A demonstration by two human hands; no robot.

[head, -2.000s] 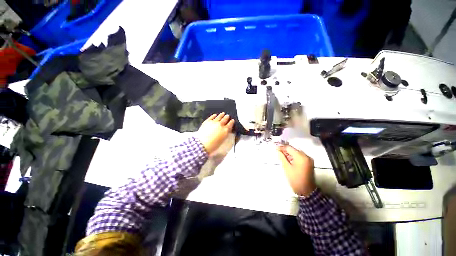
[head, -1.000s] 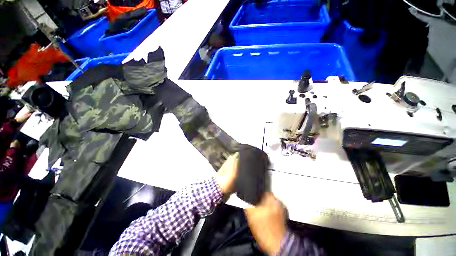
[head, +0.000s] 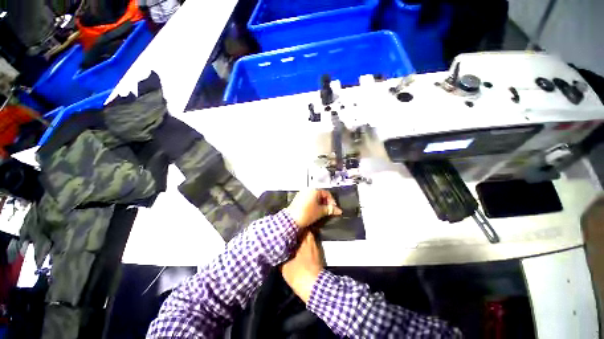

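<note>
The camouflage panel (head: 222, 193) runs from the heap toward the machine. Its black fabric section (head: 348, 222) lies flat on the white table, just in front of the presser foot and needle area (head: 341, 173). My left hand (head: 312, 206) is on the black section with its fingertips pinched on it. My right hand (head: 304, 259) is at the table's front edge, below my left wrist; its fingertips are hidden. Narrow strips (head: 442, 192) lie under the arm of the sewing machine (head: 490, 99), with thin metal prongs (head: 487, 227) sticking out.
A camouflage and black bundle (head: 99, 165) hangs over the table at left. A flat black rectangle, maybe a phone (head: 520, 198), lies right of the strips. Blue bins (head: 318, 69) stand behind the table. A long white table (head: 189, 49) runs away at back left.
The black section, lifted and folded between both hands a second ago, now lies flat nearer the needle. My right hand has moved left, to below my left wrist. The camera view has shifted.
</note>
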